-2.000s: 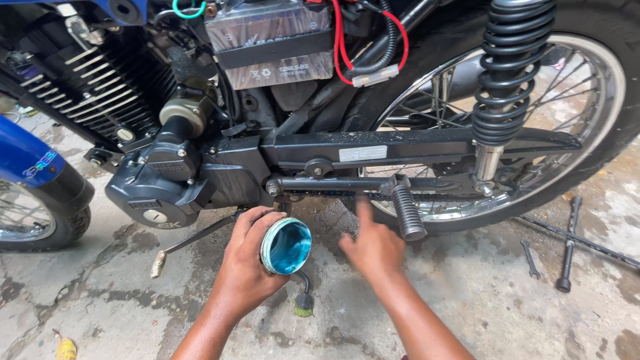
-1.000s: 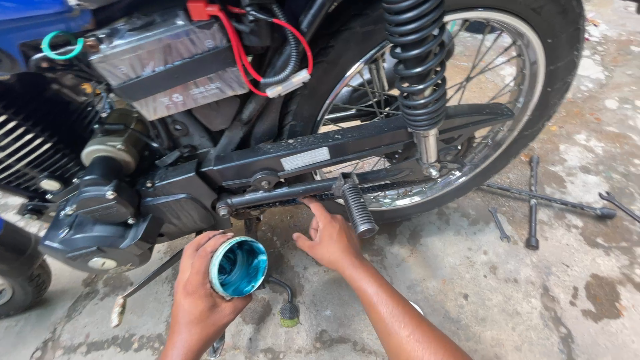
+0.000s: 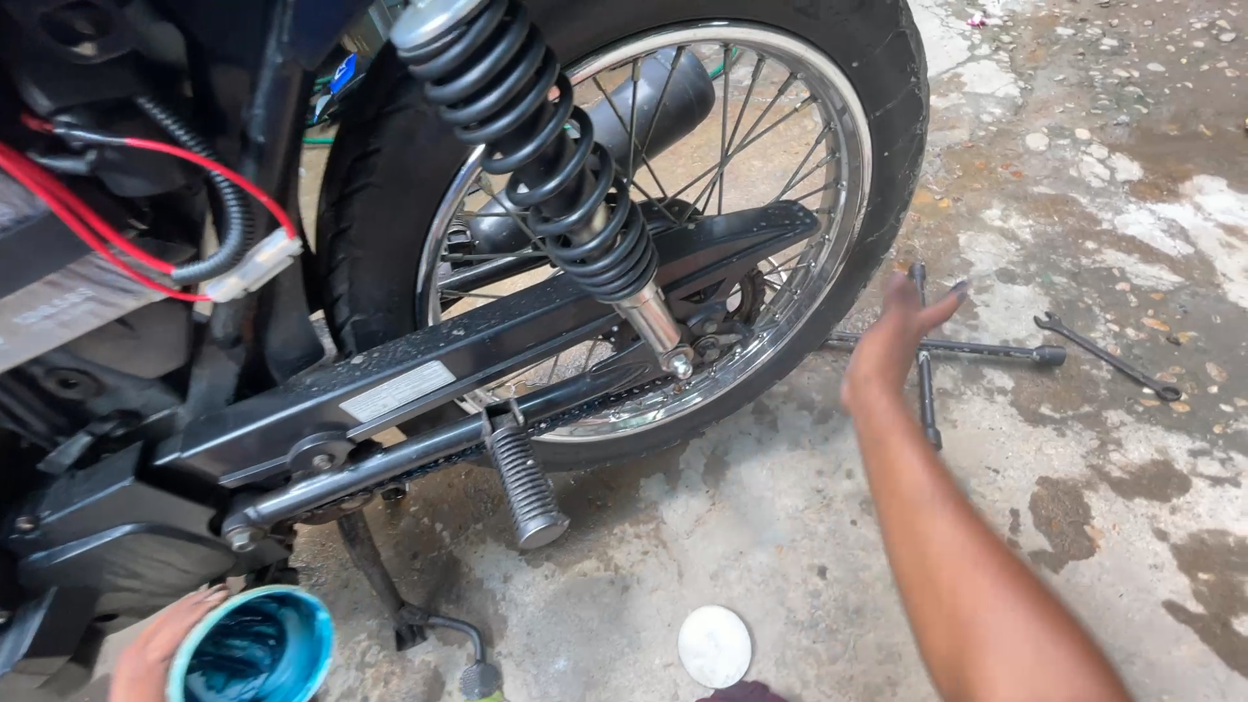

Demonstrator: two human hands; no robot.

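Observation:
At the lower left, my left hand (image 3: 161,648) is wrapped around an open tub of blue grease (image 3: 255,648), its mouth facing me. My right hand (image 3: 902,336) is raised at the right, fingers apart and blurred, with nothing seen in it; behind it lies a four-way lug wrench (image 3: 994,352). Between the hands stands a motorcycle's rear end: the drive chain (image 3: 604,398) runs under the black chain cover (image 3: 390,385), above a ribbed rubber footpeg (image 3: 525,483). Part of the chain is hidden by the tube beside it.
A spanner (image 3: 1111,361) lies on the wet concrete at the right. A round white lid (image 3: 715,646) rests on the ground near the bottom. The rear tyre (image 3: 892,127), coil shock absorber (image 3: 546,146) and a pedal lever (image 3: 453,624) stand out. Red wires (image 3: 97,229) loop at the left.
My right hand has left the chain area by the footpeg and moved out to the right, past the rear wheel. My left hand still holds the tub. The view has swung right.

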